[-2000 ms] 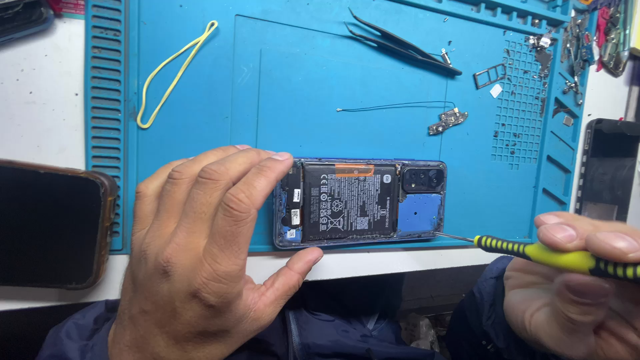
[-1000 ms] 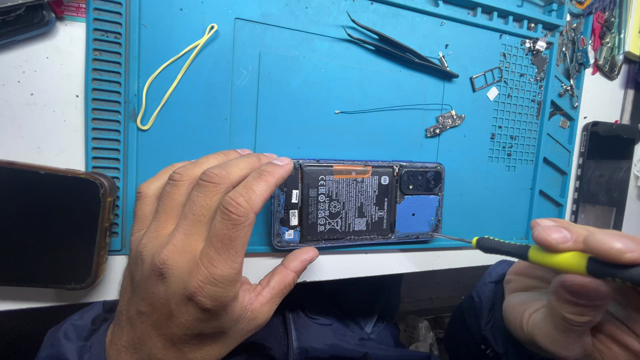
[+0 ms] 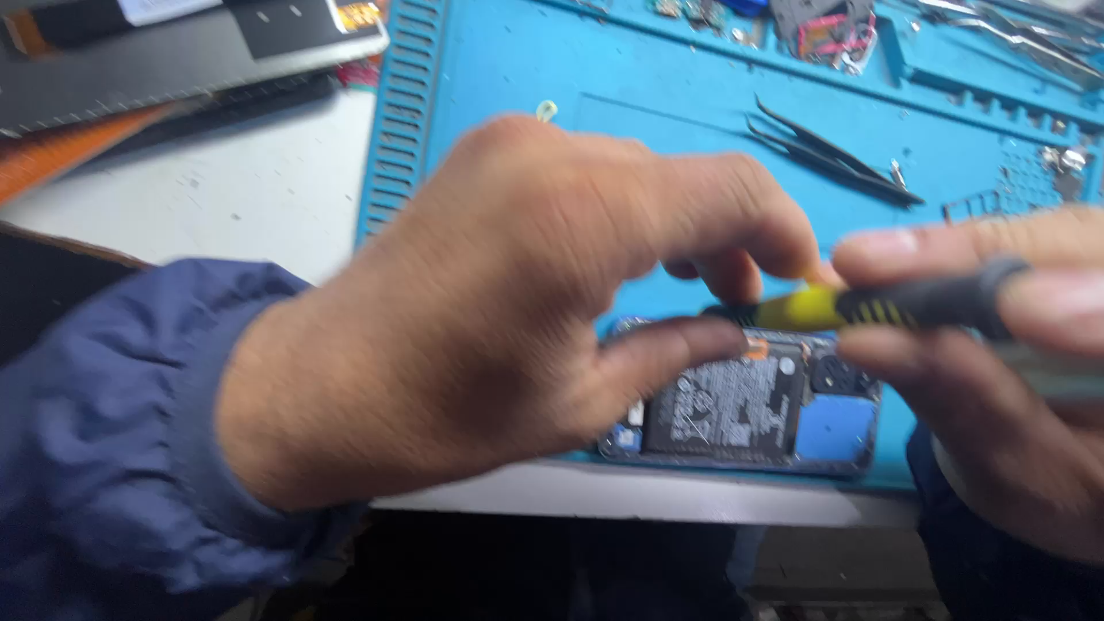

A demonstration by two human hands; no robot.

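Note:
My left hand (image 3: 552, 302) is raised over the left part of an opened smartphone (image 3: 841, 427), its thumb and fingers at the front end of a screwdriver (image 3: 802, 309) with a yellow and black handle. Around the rear of the handle are the fingers of my right hand (image 3: 1000, 345). The screwdriver lies roughly level above the phone's upper edge; its tip is hidden by my left hand. With its back cover off, the phone shows a black battery (image 3: 733, 405), a blue patch (image 3: 832, 431) and a camera module (image 3: 841, 373). Both hands are somewhat blurred.
Black tweezers (image 3: 832, 159) lie on the blue repair mat (image 3: 535, 52), beyond the phone. Loose small parts (image 3: 1065, 164) and metal tools (image 3: 1018, 39) fill the mat's far and right trays. A phone screen assembly (image 3: 198, 65) lies at the far left on the white table (image 3: 285, 181).
My left hand has let go of the phone's left end and moved to the screwdriver. The screwdriver has come away from the phone's lower right corner. The view has shifted.

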